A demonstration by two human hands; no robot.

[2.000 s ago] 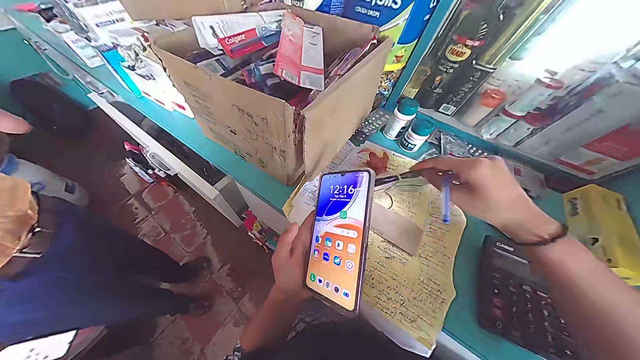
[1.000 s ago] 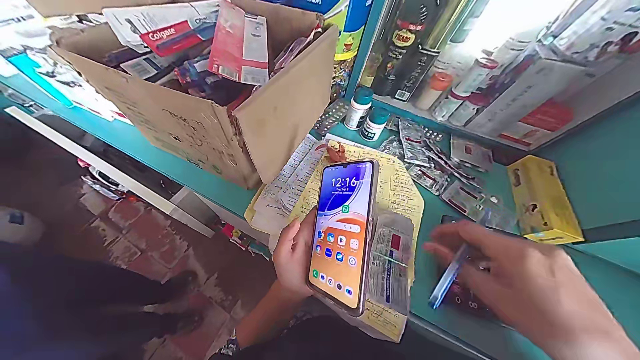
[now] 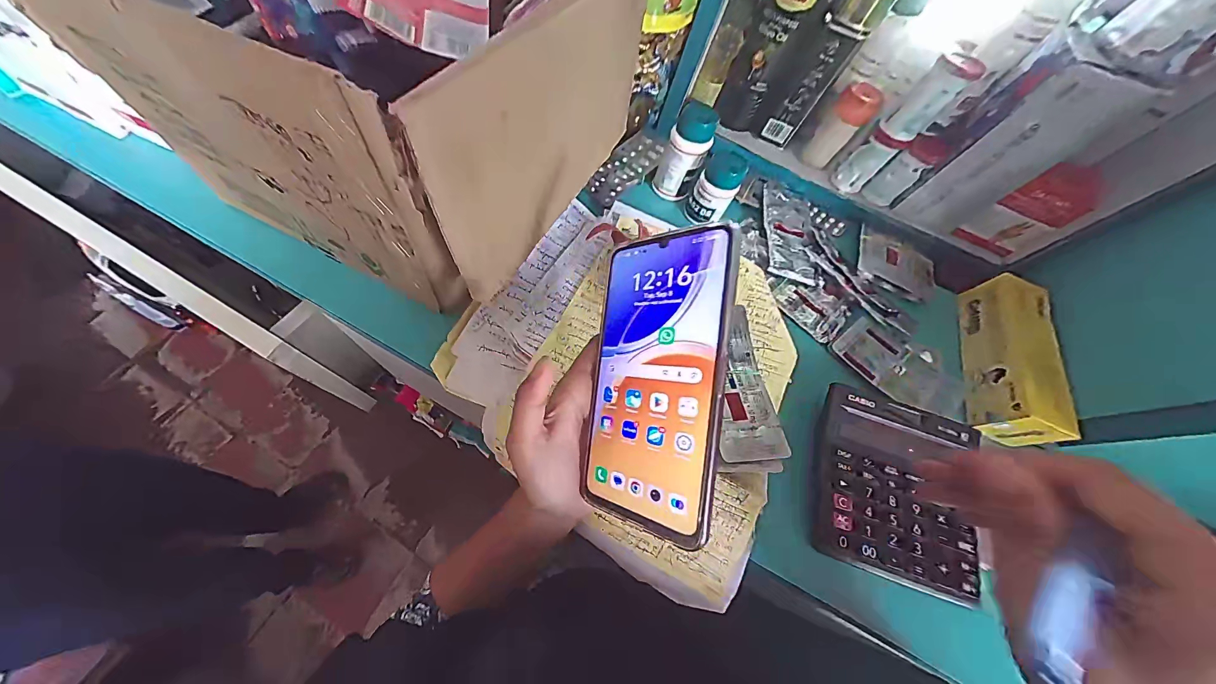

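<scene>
My left hand (image 3: 551, 437) holds a smartphone (image 3: 660, 380) upright, its lit home screen facing me. Beneath the phone lie handwritten yellow sheets (image 3: 708, 560) and white sheets (image 3: 532, 285), with silver blister packs (image 3: 752, 404) just right of the phone. My right hand (image 3: 1092, 541), blurred, is over the right side of a black Casio calculator (image 3: 898, 494). A blurred pale blue object (image 3: 1069, 608), perhaps a pen, is in that hand. More foil packs (image 3: 836, 275) lie behind the calculator.
A large open cardboard box (image 3: 313, 161) of packaged goods stands at the left on the teal counter (image 3: 370, 313). Two white bottles with green caps (image 3: 684, 152) stand by the glass display case (image 3: 807, 161). A yellow box (image 3: 1016, 361) sits right. A person's dark-clothed legs (image 3: 142, 532) are at lower left.
My right hand has moved from the papers beside the phone to the calculator. Blister packs now show beside the phone, where a brownish piece lay two seconds ago. My left hand keeps hold of the phone.
</scene>
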